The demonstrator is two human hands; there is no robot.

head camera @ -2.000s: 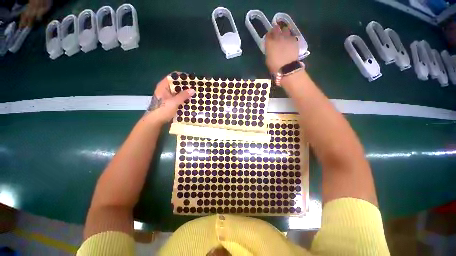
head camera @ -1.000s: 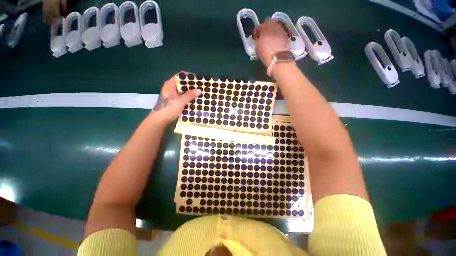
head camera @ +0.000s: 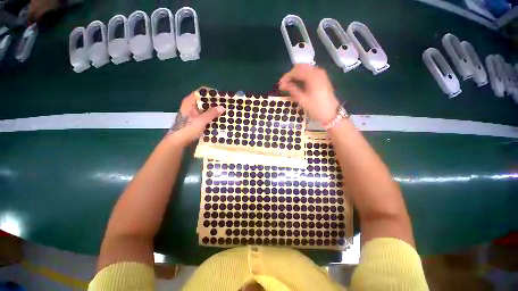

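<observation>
My left hand grips the left edge of the dot sheet, thumb on top, holding it above the dot sheet stack. The held sheet has rows of dark round pads and a bare cream strip along its lower edge. My right hand is at the sheet's upper right edge, with thumb and fingertips close together by a dark pad; whether the pad is fully off the sheet is unclear. Beyond it stand three white housings; the nearest housing shows a dark spot on its solid end.
A row of white housings lies at the upper left, and more housings lie at the right. A white dividing strip crosses the green surface. Part of another person's hand shows at the top left.
My right hand has come back from the housings to the held sheet's top edge. The left and middle housings have shifted right. The housing it covered now shows a dark spot.
</observation>
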